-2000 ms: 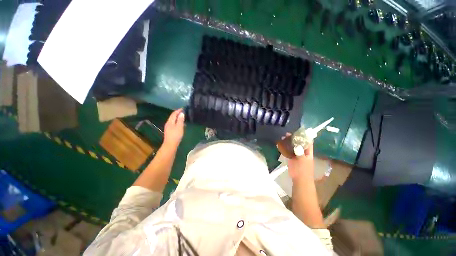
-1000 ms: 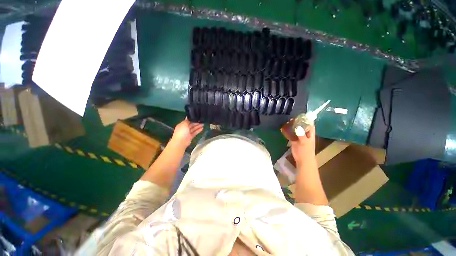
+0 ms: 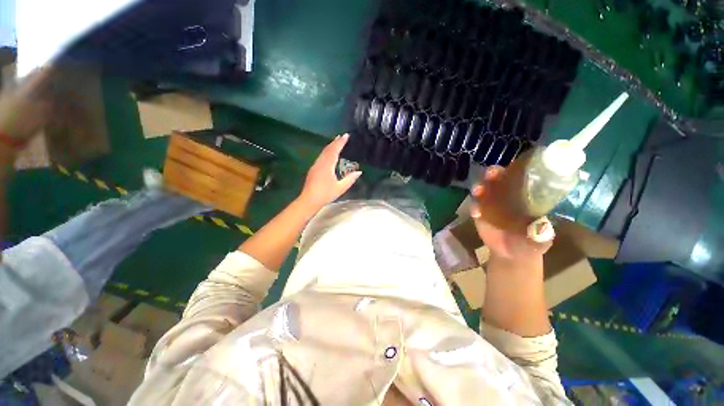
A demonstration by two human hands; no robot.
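Black oval housings (image 3: 444, 131) lie side by side in several rows on a dark sheet on the green bench. My right hand (image 3: 508, 210) holds a translucent squeeze bottle (image 3: 548, 178) with a white cap and a pale nozzle pointing up and right, off to the right of the rows. A white patch shows on one of its fingertips. My left hand (image 3: 327, 174) is empty with fingers apart, just in front of the near left corner of the rows, not clearly touching them.
A coworker's blurred arm (image 3: 20, 119) and leg are at the left, by a white sheet (image 3: 51, 32). A wooden box (image 3: 210, 174) and cartons (image 3: 173, 113) stand below the bench. Dark sheets (image 3: 671, 202) lie at right. A shiny strip (image 3: 603, 67) edges the line behind.
The coworker's arm and leg have come into view at left, and the white sheet has moved up and left. My right hand has lifted the bottle nearer the camera. My left hand's fingers have spread.
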